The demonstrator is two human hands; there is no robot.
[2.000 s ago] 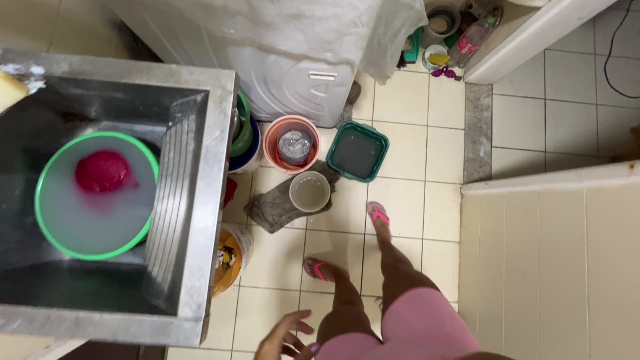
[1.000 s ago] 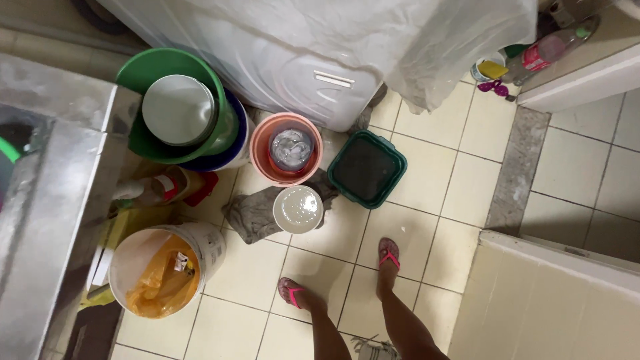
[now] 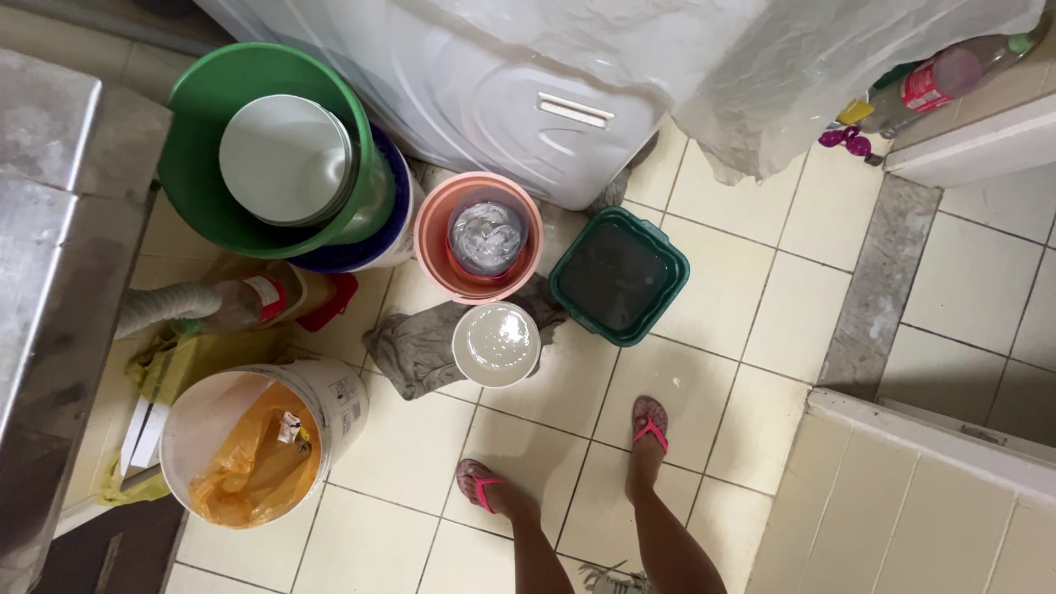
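Note:
Neither of my hands shows in the head view. On the tiled floor, a small white container of liquid (image 3: 496,345) stands on a crumpled grey cloth (image 3: 421,351). Just above it is a pink bucket (image 3: 426,227) with a smaller vessel inside, holding something grey and wet-looking. To its right sits a dark green square basin (image 3: 615,276) with dark liquid. A large green basin (image 3: 198,177) holds a round white container (image 3: 283,157) and rests over a blue-rimmed bucket (image 3: 402,214). At lower left stands a white bucket (image 3: 346,408) with an orange plastic bag (image 3: 260,470) inside.
My feet in pink-strapped flip-flops (image 3: 487,488) are on the tiles below the containers. A metal sink edge (image 3: 74,239) runs along the left. A white appliance (image 3: 528,107) under plastic sheeting is at the top, with a plastic bottle (image 3: 928,87) at upper right and a door (image 3: 907,495) at lower right.
The view has shifted far toward the floor containers. Two seconds ago a hand showed at the bottom, and a green-rimmed basin with something pink in it showed in the sink; neither shows now.

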